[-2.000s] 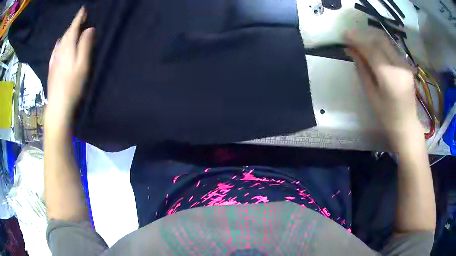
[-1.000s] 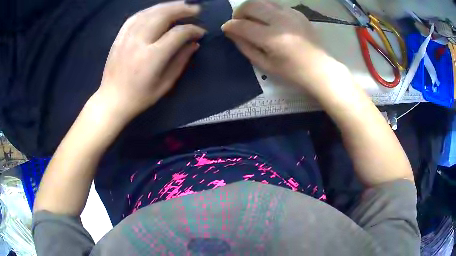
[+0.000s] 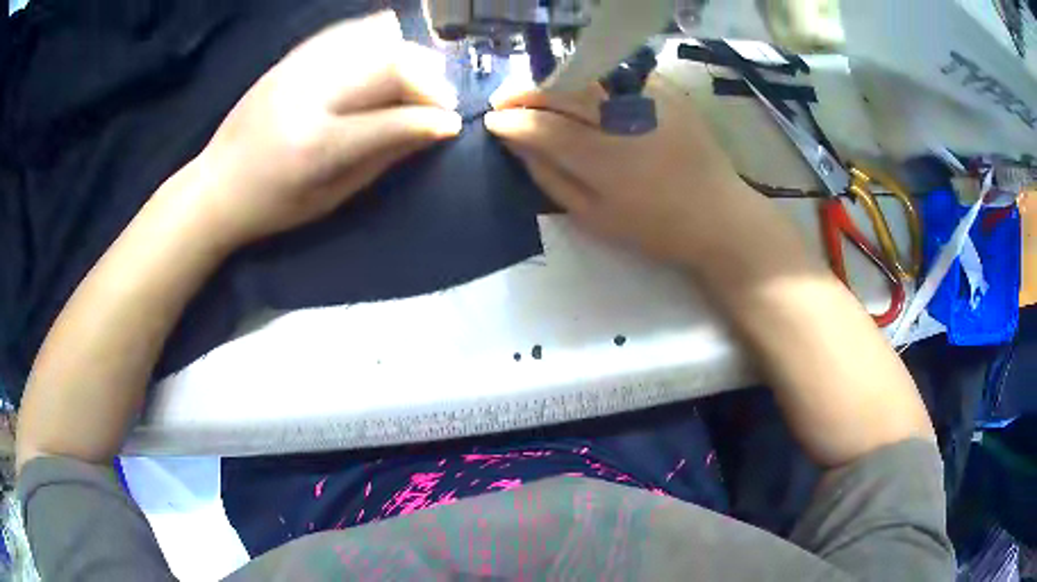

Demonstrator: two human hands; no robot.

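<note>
The black garment panel [image 3: 409, 239] lies on the pale machine table and spreads to the far left. My left hand [image 3: 330, 125] pinches its edge between thumb and fingers just in front of the presser foot [image 3: 483, 57]. My right hand [image 3: 625, 159] pinches the same edge a little to the right, fingertips close to the left ones. The cloth is drawn up into a small peak between them. The white sewing machine head [image 3: 910, 68] stands at the top right. The needle is too small and bright to make out.
Scissors with one red and one yellow-orange loop [image 3: 864, 244] lie right of my right hand. Black offcuts [image 3: 756, 82] lie behind them. A blue packet [image 3: 980, 279] with a white strip is at the right edge. The ruler [image 3: 455, 423] runs along the front edge.
The view now takes in the machine head. The panel's near edge is farther from the table's front edge. My right hand has come in from the right, and both hands now pinch the cloth under the machine head.
</note>
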